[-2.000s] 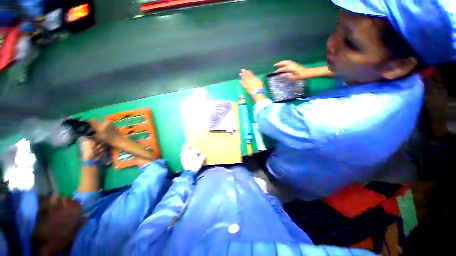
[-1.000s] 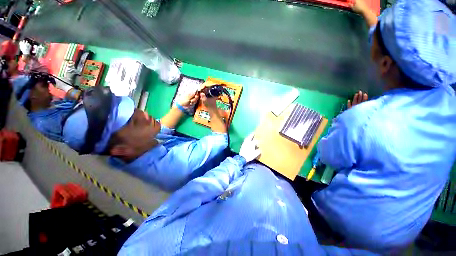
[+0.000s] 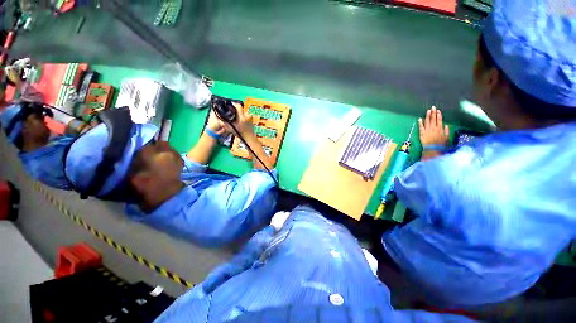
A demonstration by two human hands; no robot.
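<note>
The tan board [image 3: 322,180] lies on the green bench in front of me. A striped silvery-grey block [image 3: 365,151] lies on its upper right part, and a plain white piece [image 3: 344,124] lies at its upper edge. A light-blue electric screwdriver [image 3: 395,173] with a yellowish end lies to the right of the board. My left hand [image 3: 280,219], in a white glove, shows only in part below the bench edge. A small white part of my right hand [image 3: 371,260] shows beside my smock. The fingers of both are hidden, and neither touches the board.
At left, a person holds a black corded screwdriver [image 3: 224,108] beside an orange fixture [image 3: 284,131] with green boards. A clear plastic bag [image 3: 197,93] lies beyond. At right, another person's bare hand [image 3: 434,129] rests on the bench. The dark green conveyor [image 3: 303,47] runs behind.
My left hand has left the tan board's lower left edge and dropped below the bench edge. The right-hand person's far arm has left the red carrier. The view has shifted slightly.
</note>
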